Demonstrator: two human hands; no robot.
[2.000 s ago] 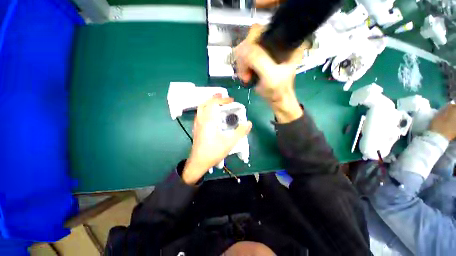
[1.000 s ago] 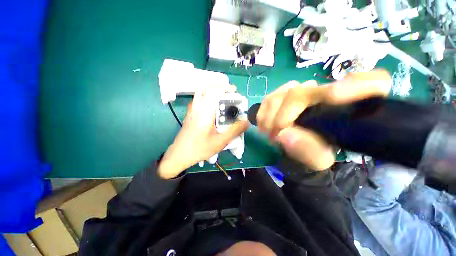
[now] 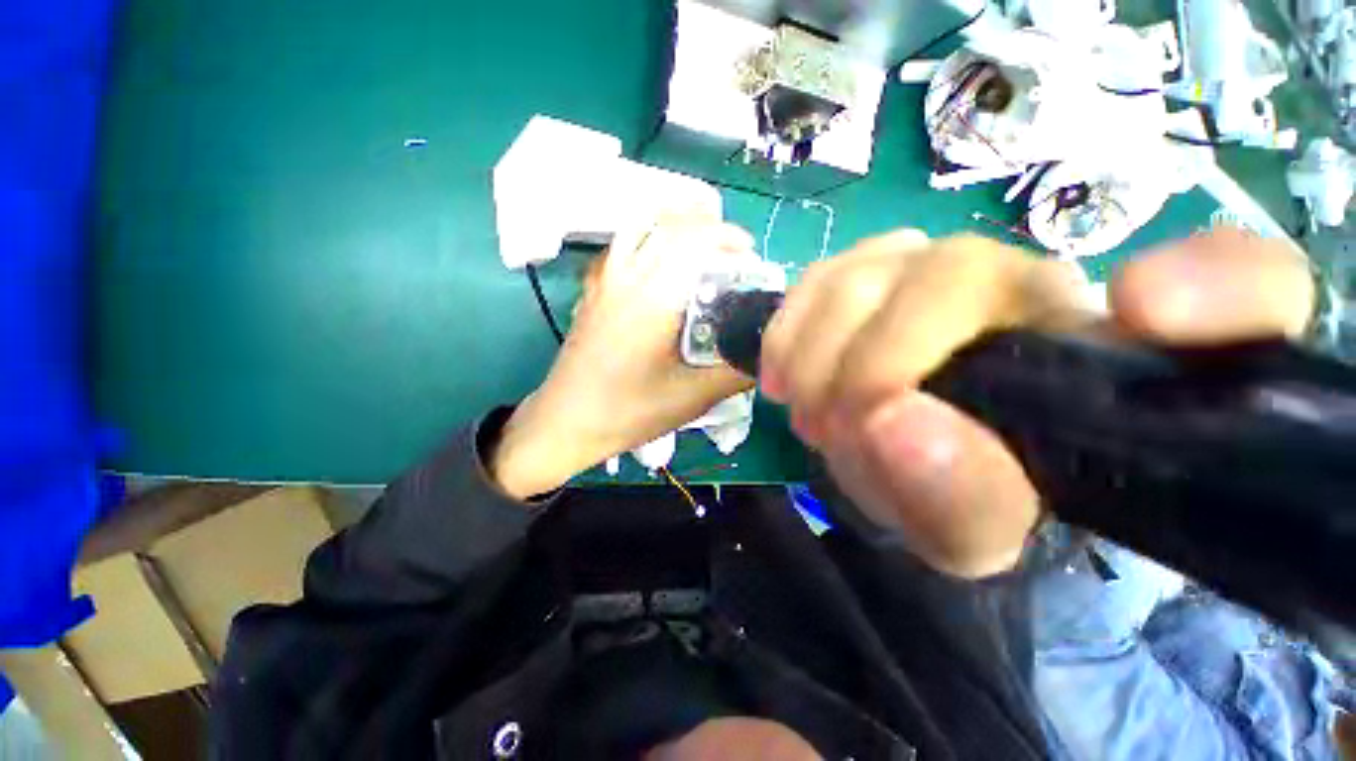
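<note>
My left hand (image 3: 617, 335) grips the white camera unit (image 3: 573, 193) near the bench's front edge, around its head with the lens side up. Its white arm extends to the left, and a black cable hangs from it. Thin lead wires (image 3: 681, 488) hang at its near edge. My right hand (image 3: 922, 372) is closed around the long black electric screwdriver (image 3: 1145, 446). The driver's tip is over the camera's front face and hides the lens. The screw and bit cannot be seen.
The screw feeder (image 3: 788, 97) stands behind the camera, with a pale sealing ring (image 3: 799, 228) on the green mat before it. White camera units (image 3: 1078, 119) lie at back right. A blue bin (image 3: 52, 298) is at left, a cardboard box (image 3: 223, 580) below. Another person's jeans (image 3: 1190, 654) show at lower right.
My right hand has brought the screwdriver from the feeder area down to the camera's face, and its tip now covers the lens. My left hand still holds the camera.
</note>
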